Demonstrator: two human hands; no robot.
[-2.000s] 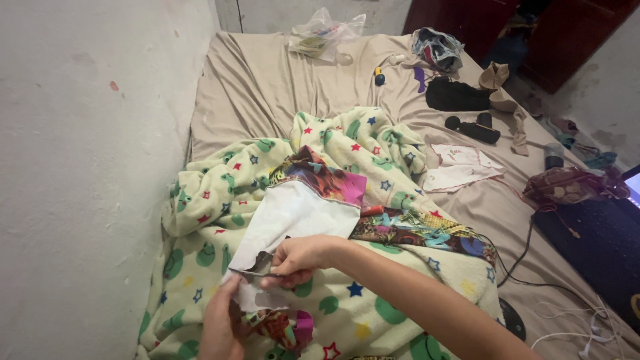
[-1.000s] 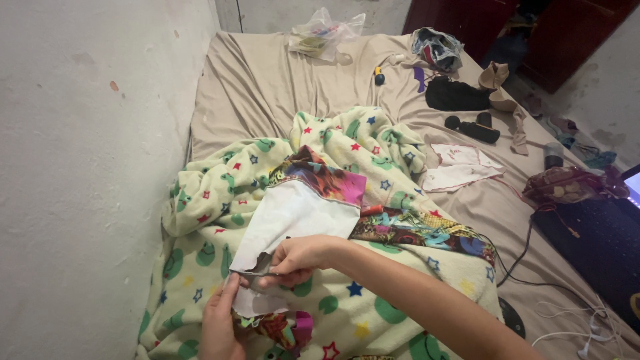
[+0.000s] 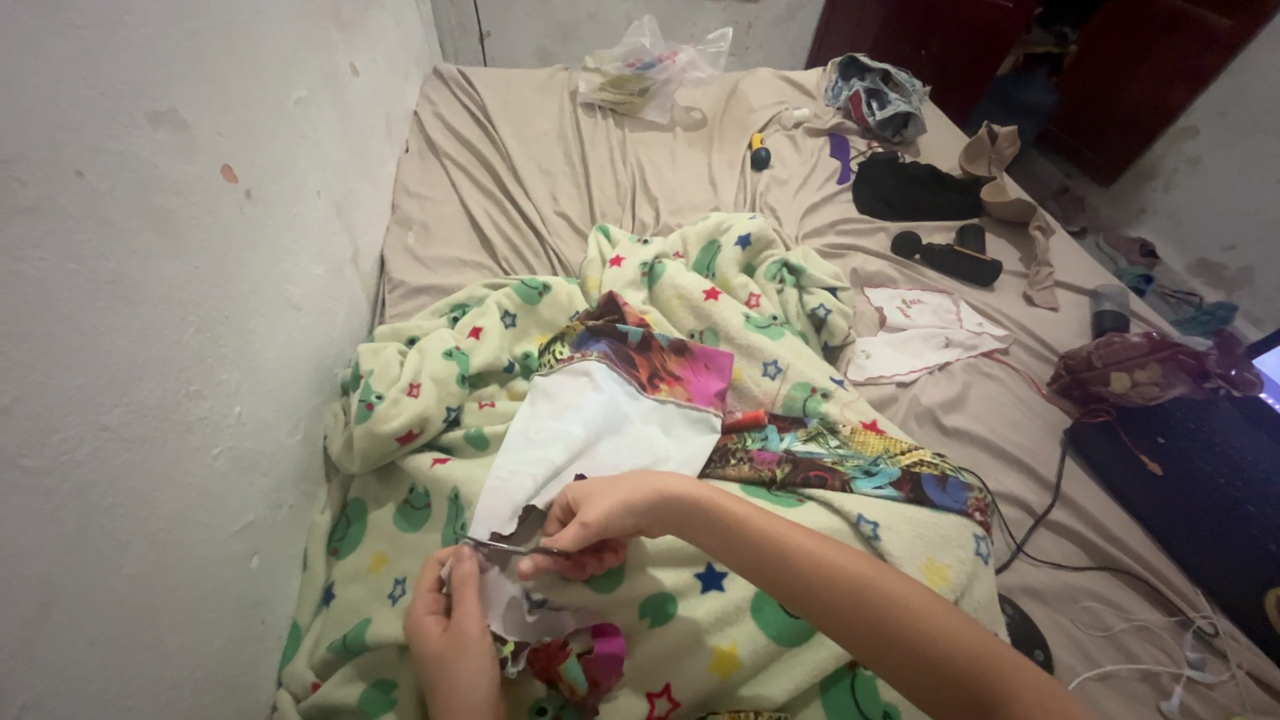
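A pair of scissors (image 3: pixel 512 547) is in my right hand (image 3: pixel 590 525), its blades at the edge of the white underside of a printed fabric piece (image 3: pixel 590 430). My left hand (image 3: pixel 455 610) pinches that fabric edge right by the blade tips. A partly severed strip with white and multicoloured parts (image 3: pixel 575 655) hangs below both hands. The fabric lies on a pale green fleece blanket (image 3: pixel 400 500) with frogs and stars. To the right, a long multicoloured fabric piece (image 3: pixel 850 455) rests on the blanket near a red spool-like item (image 3: pixel 745 420).
The blanket covers part of a bed with a beige sheet (image 3: pixel 500 170). A plastic bag (image 3: pixel 650 75), a black cloth (image 3: pixel 915 188), a black device (image 3: pixel 950 258) and a white embroidered cloth (image 3: pixel 925 335) lie beyond. White cables (image 3: pixel 1190 650) are at lower right; a wall (image 3: pixel 200 350) stands at left.
My left hand has shifted slightly up along the fabric edge toward the scissors. The cut strip hangs lower below my hands than it did two seconds ago.
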